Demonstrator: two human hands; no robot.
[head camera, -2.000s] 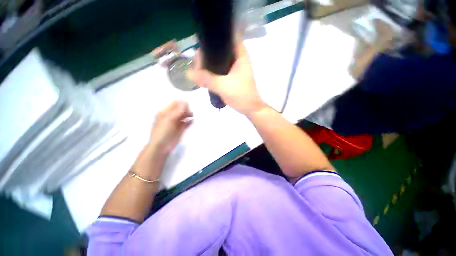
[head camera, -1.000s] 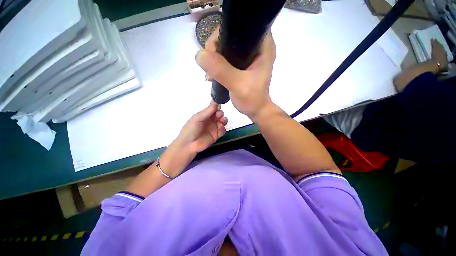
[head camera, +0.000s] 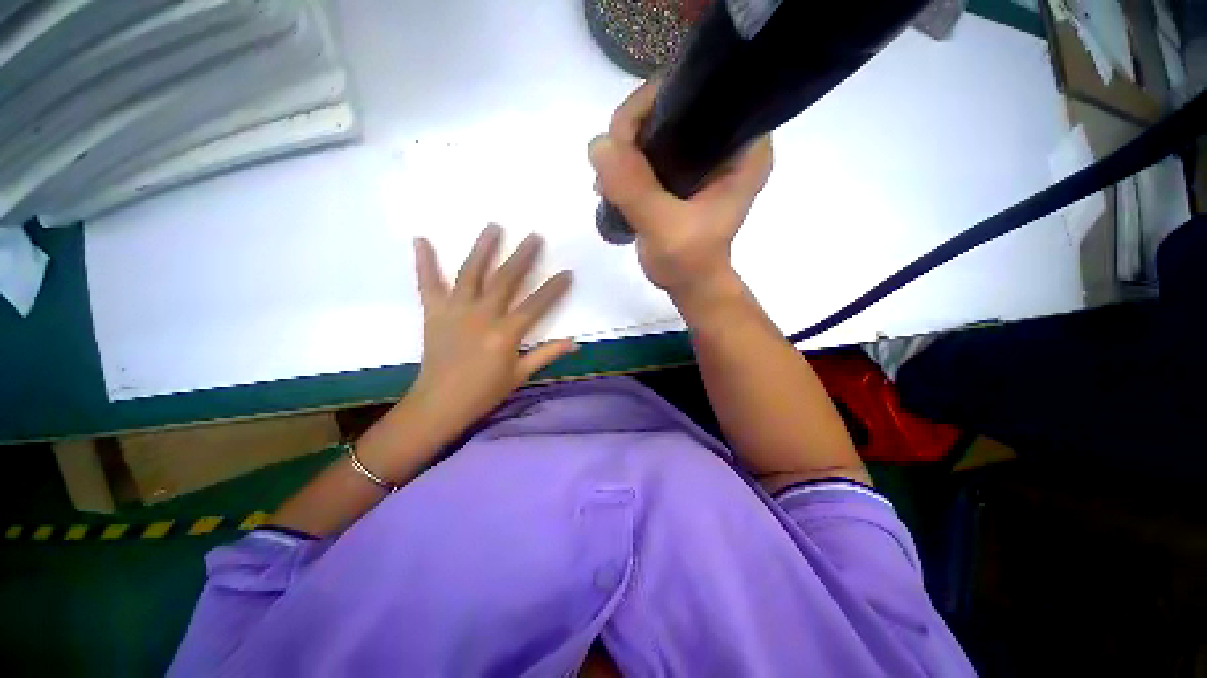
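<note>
My right hand (head camera: 688, 199) is closed around a thick black electric screwdriver (head camera: 768, 80). The tool is tilted, its nose pointing down and left over the white sheet; its tip is too small to make out. My left hand (head camera: 483, 318) lies palm down with fingers spread at the front edge of the white sheet (head camera: 252, 291). I see nothing in it. A thin white panel may lie under its fingertips, but its outline cannot be told from the sheet. A round dish of small screws (head camera: 642, 29) stands behind the screwdriver, cut off by the top edge.
A stack of white panels (head camera: 199, 119) stands at the left. A black cord (head camera: 980, 239) curves to the right of my right arm. A red stool (head camera: 880, 404) and a person's dark sleeve (head camera: 1059, 358) are at the right. Cardboard (head camera: 225, 457) shows under the bench.
My left fingers were pinched together at the screwdriver tip; now the hand is spread flat, further left. The screwdriver has moved away from it and tilts more. The view has shifted.
</note>
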